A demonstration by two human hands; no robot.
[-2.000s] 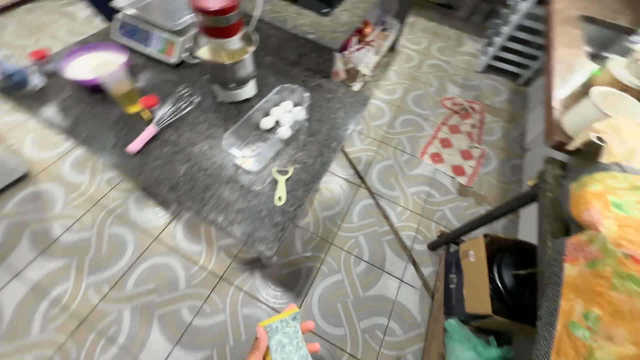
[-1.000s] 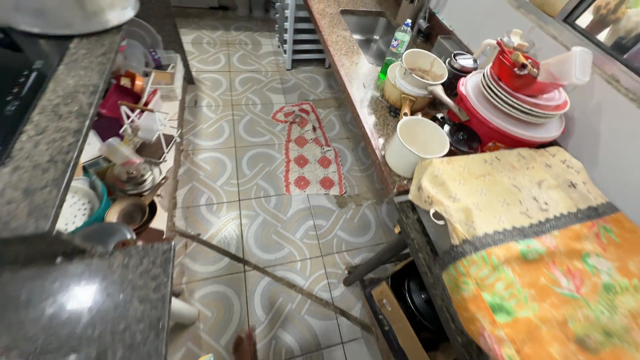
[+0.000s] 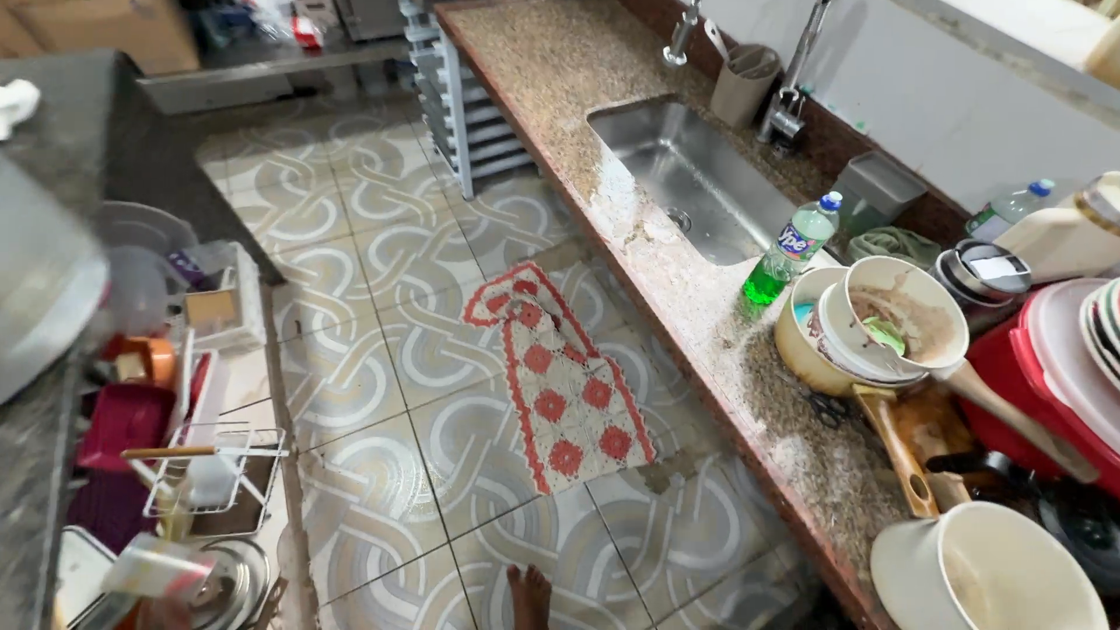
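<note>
Neither my left hand nor my right hand shows in the head view now. At the bottom, my bare foot is on the patterned tile floor. Ahead of it lies a crocheted red and white floor mat, its far end folded over. To the right, a stainless steel sink is set in a granite counter. A bottle of green dish soap stands at the sink's near corner, beside stacked pots with brown residue. A white pot sits nearer, at the lower right.
Left, a low shelf holds a wire rack, a metal lid and plastic containers beneath a dark stone counter. A grey slatted rack stands past the mat. Red tubs crowd the right counter.
The view has swung from the dark table to the sink counter. Two seconds ago a hand held a yellow-edged sponge at the bottom; no hand shows now. The mat and sink are nearer.
</note>
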